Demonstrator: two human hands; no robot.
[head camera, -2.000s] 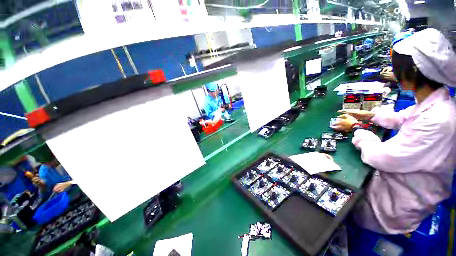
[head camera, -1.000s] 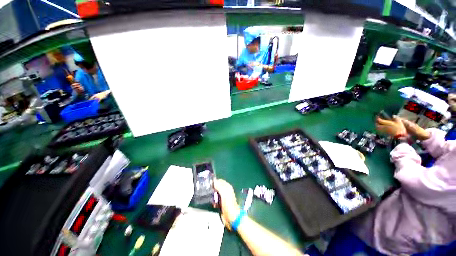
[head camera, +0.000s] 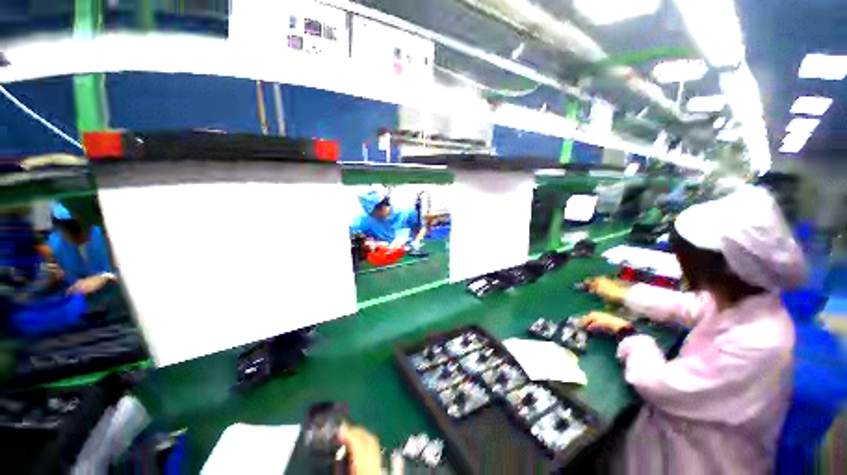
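My right hand (head camera: 360, 451) is at the bottom edge, partly cut off and blurred. It holds a dark handheld unit (head camera: 325, 425) by its right side, above the green bench. My left hand is not in view. A white paper sheet (head camera: 251, 450) lies left of the unit. A small loose white-and-dark board (head camera: 424, 450) lies right of my hand. Further right, a black component tray (head camera: 469, 436) holds several circuit board assemblies (head camera: 464, 397); its near part shows bare.
A worker in pink (head camera: 715, 362) sits at the right, hands over small boards (head camera: 560, 331). A white sheet (head camera: 548, 360) touches the tray's back area. Large white sheets (head camera: 232, 260) hang above the bench. Dark lumps (head camera: 269, 357) stand beneath them. Other workers sit opposite.
Two seconds ago no hand of mine showed; one second ago my right hand was at the unit. Since then the view has tilted up, and hand and unit sit lower, blurred, in the picture.
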